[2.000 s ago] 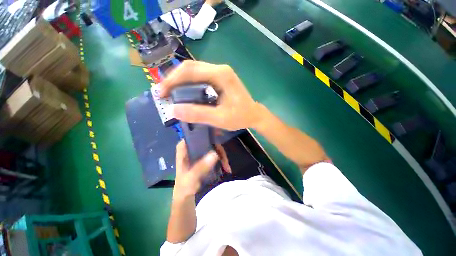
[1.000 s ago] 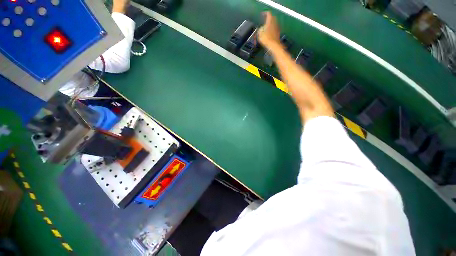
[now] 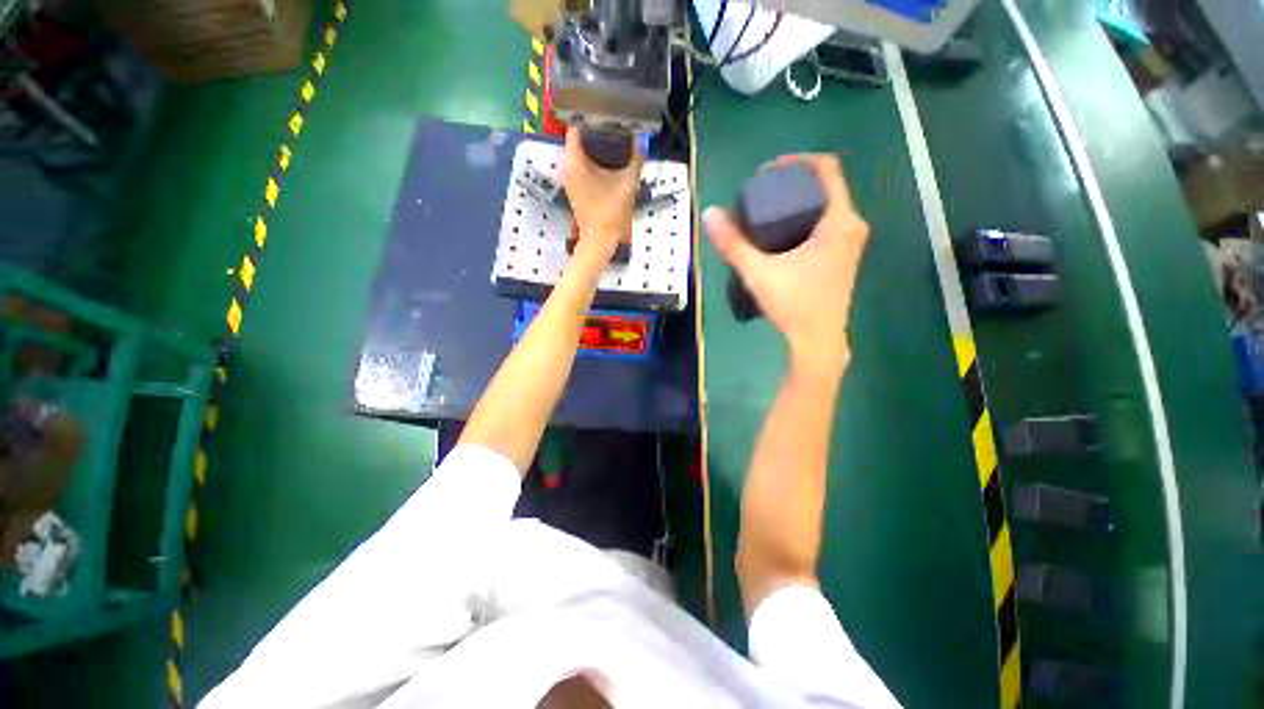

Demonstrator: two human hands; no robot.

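My left hand (image 3: 602,191) grips a dark plastic housing (image 3: 607,148) in the orange fixture (image 3: 620,252), under the grey metal press tool (image 3: 610,86). The fixture sits on the white perforated base plate (image 3: 530,258) and is partly hidden by my hand. My right hand (image 3: 804,270) holds another dark housing (image 3: 782,207) in the air, right of the plate and over the green surface. The blue control box with a red panel (image 3: 611,334) is at the plate's front.
The dark machine table (image 3: 433,263) carries a small pale label (image 3: 395,378). Several dark housings (image 3: 1060,508) lie at the right beyond the yellow-black edge strip (image 3: 988,478). A green rack (image 3: 122,395) stands left. Another person's white sleeve (image 3: 756,45) shows at the top.
The view has turned back toward the fixture. My left hand has come into view on the fixture's housing. My right hand, earlier reaching to the row of housings, now holds one nearer the press.
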